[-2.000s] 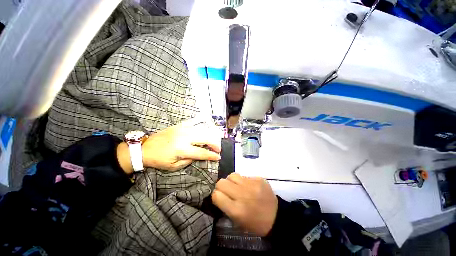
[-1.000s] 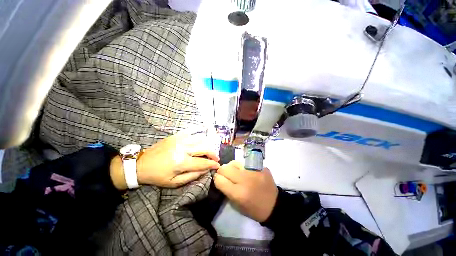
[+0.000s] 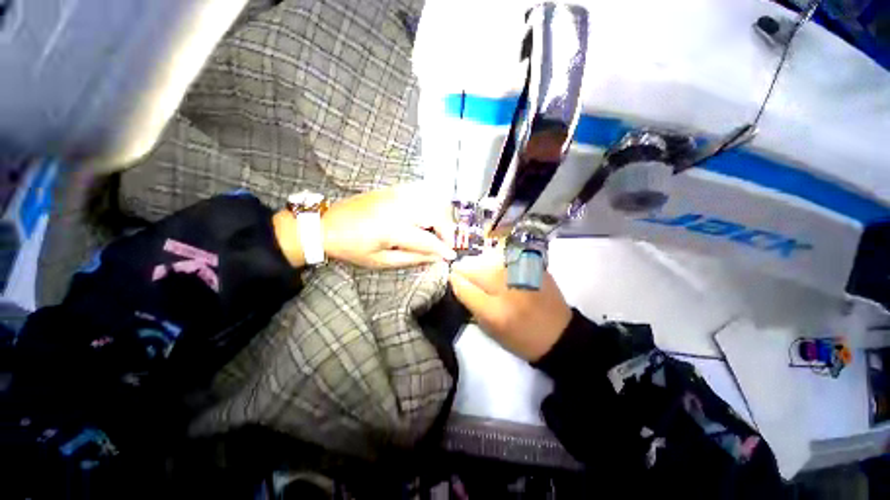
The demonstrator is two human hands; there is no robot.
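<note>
The checked garment lies bunched left of the needle and hangs toward my lap. My left hand, with a white-strapped watch, lies on the cloth, fingertips at its edge just in front of the presser foot. My right hand is shut on the garment edge, its fingertips close to the left fingertips and the foot. The black band shows below the hands; its upper part is mostly hidden by the fingers. The small grey-blue cylinder stands just above my right hand.
The white JACK machine head fills the upper right, with a grey tension dial. Coloured spools and a white card lie at the right. A measuring scale runs along the front edge. A pale blurred shape fills the upper left.
My right hand has moved up the black band to beside the presser foot, near the left fingertips. Less of the band shows. The whole view has shifted.
</note>
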